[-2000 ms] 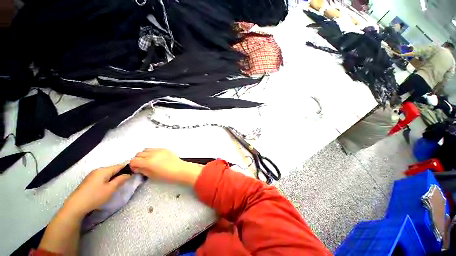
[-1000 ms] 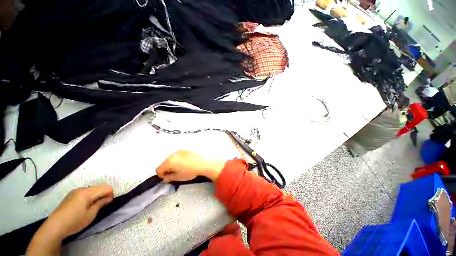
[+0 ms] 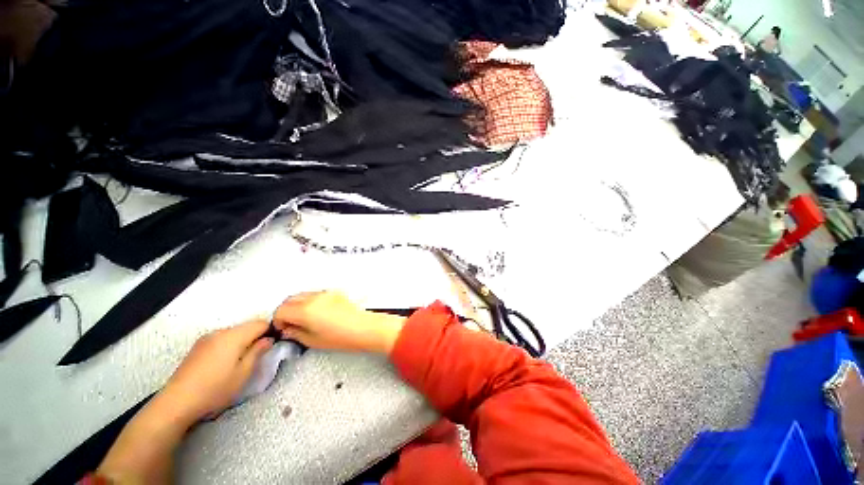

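Observation:
A long black fabric band (image 3: 99, 440) lies near the table's front edge and runs under both hands. Its pale grey layer (image 3: 262, 374) shows between and below the hands. My left hand (image 3: 220, 368) pinches the band's upper edge from the left. My right hand (image 3: 327, 322) pinches the same edge just beside it, the fingertips close together. The band's right end passes behind my right forearm. The exact fold under the fingers is hidden. Black-handled shears (image 3: 502, 313) lie at the right of the work, blades pointing up and left.
A large heap of black pieces (image 3: 379, 133) with pointed bands covers the far side, beside a red checked cloth (image 3: 512, 102). A thin patterned strip (image 3: 365, 249) lies before it. Another dark pile (image 3: 701, 99) is at upper right. Blue crates (image 3: 805, 407) stand on the floor.
My left hand has moved right and up to the band's edge, and my right hand slightly left, so they meet again. A second ago they were apart with the band stretched between them.

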